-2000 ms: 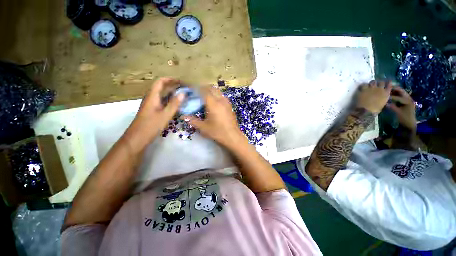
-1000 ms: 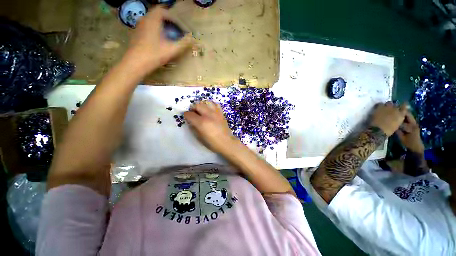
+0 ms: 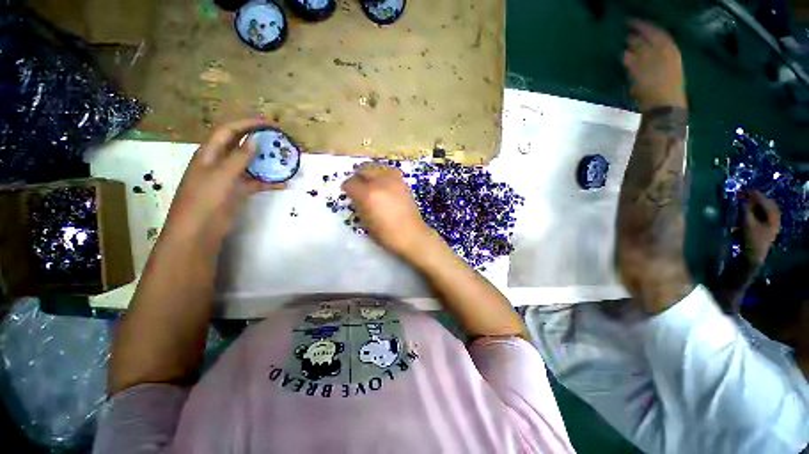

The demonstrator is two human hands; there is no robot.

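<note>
My left hand (image 3: 223,161) holds a round black-rimmed housing (image 3: 273,157) by its left edge over the white work sheet. Its pale face is up, with several small dark spots on it. My right hand (image 3: 377,197) is at the left edge of the loose pile of small metal inserts (image 3: 461,213), fingertips curled together and pointing left. Whether an insert is between these fingertips cannot be told. A few loose inserts lie between my two hands.
Several round parts (image 3: 261,24) lie at the back of the brown board (image 3: 355,97). A cardboard box of dark pieces (image 3: 111,232) and bulky dark bag (image 3: 66,102) are left. A coworker's tattooed arm (image 3: 655,195) is right, beside a round part (image 3: 593,171) and glittering heap (image 3: 754,168).
My left hand has come back from the brown board to the white sheet with the housing. My right hand stays by the pile. The coworker's arm has reached forward.
</note>
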